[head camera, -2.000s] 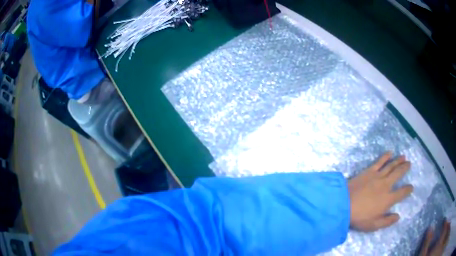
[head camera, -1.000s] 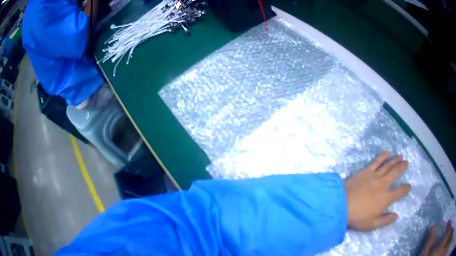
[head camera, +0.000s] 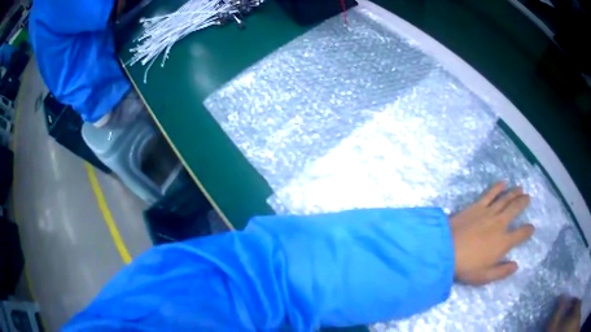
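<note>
Overlapping bubble wrap sheets (head camera: 324, 123) lie flat on the green bench, with a bright glare in the middle. My left hand (head camera: 490, 236) rests palm down on the wrap at the right, fingers spread, holding nothing. Its blue sleeve crosses the lower part of the view. My right hand (head camera: 565, 316) shows only as a few blurred fingers at the bottom right corner, over the wrap. The rest of it is cut off by the edge.
White thin strands (head camera: 178, 29) lie fanned out at the bench's far left end. A black object (head camera: 314, 9) with a red wire stands at the far edge. A person's blue sleeve (head camera: 74, 55) and a grey stool (head camera: 129, 149) are at the left. A pale rail (head camera: 476, 84) borders the bench.
The whole view has shifted, so the bench things sit slightly higher. My left hand stays flat on the wrap. Less of my right hand's fingers shows at the corner.
</note>
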